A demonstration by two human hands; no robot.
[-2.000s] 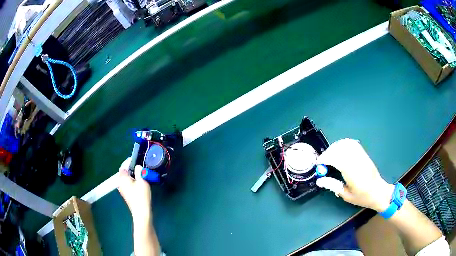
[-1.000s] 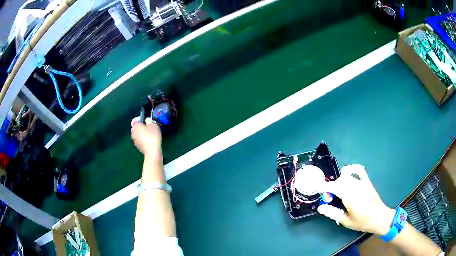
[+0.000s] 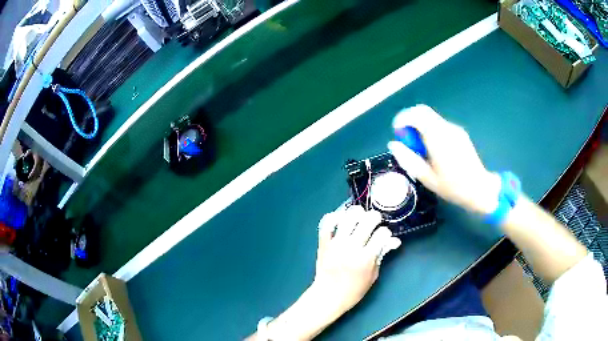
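A black housing (image 3: 427, 214) lies on the green bench, with a round silvery-white part (image 3: 390, 191) in it and thin red wires at its left side. My left hand (image 3: 350, 250) is at the housing's near-left edge, fingers curled on it; what lies under the fingertips is hidden. My right hand (image 3: 447, 156) is raised above the housing's far-right side and holds a blue part (image 3: 412, 141) between thumb and fingers; it is slightly blurred.
A part-built unit (image 3: 187, 143) sits on the belt beyond the whitish rail (image 3: 267, 178); another dark unit (image 3: 81, 243) is at far left. Open board boxes stand at lower left (image 3: 127, 310) and upper right (image 3: 570, 72). A blue coiled cord (image 3: 79, 125) hangs at left.
My left hand has let go of the unit on the belt and come back to the housing. My right hand has lifted away from the round part with the blue part.
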